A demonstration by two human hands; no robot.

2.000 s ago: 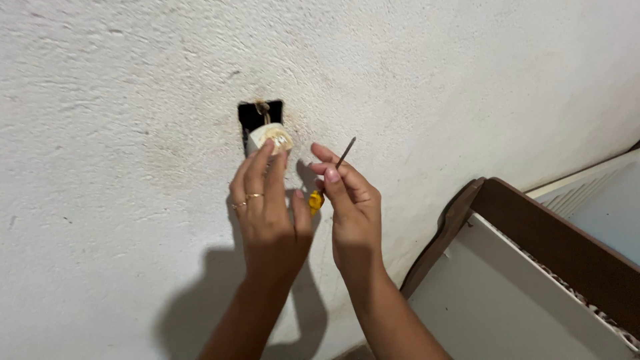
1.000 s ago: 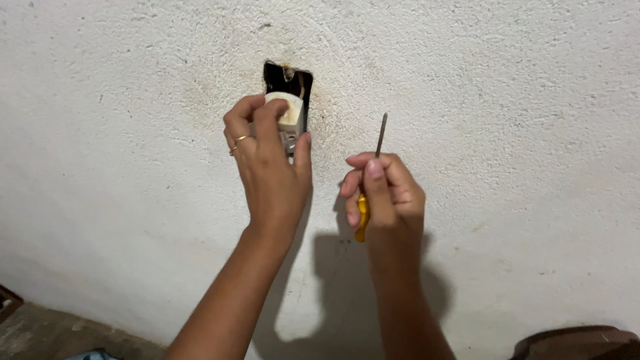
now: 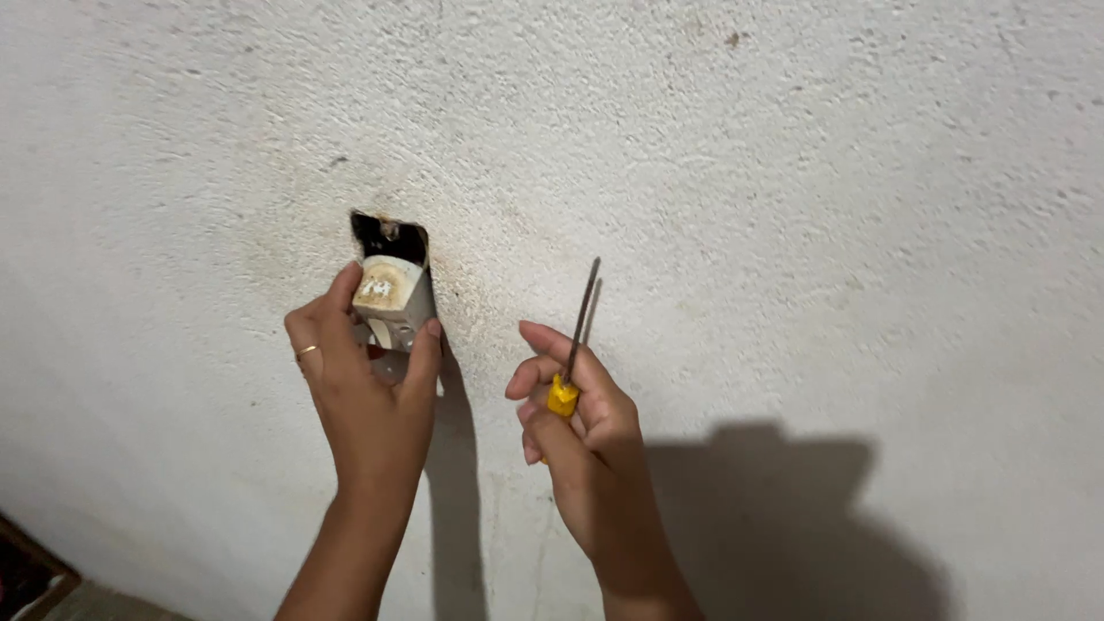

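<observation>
My left hand (image 3: 366,354) grips a white, brown-stained electrical fitting (image 3: 392,297) by its sides, thumb on the right and fingers on the left. The fitting tilts out of a dark rectangular wall box opening (image 3: 388,239), covering its lower part. A bit of wire or metal shows at the top of the opening. To the right, my right hand (image 3: 578,414) holds a screwdriver (image 3: 564,395) with a yellow handle, its thin shaft pointing up and its tip apart from the fitting.
A rough white plastered wall (image 3: 776,259) fills most of the view. Shadows of the arms and head fall on its lower part. At the lower left corner stands a dark framed object (image 3: 43,573) near the floor.
In my right hand the screwdriver now sits lower among the fingers, with its yellow handle in front of the palm. The view has shifted, and the bed-like wooden frame is out of sight.
</observation>
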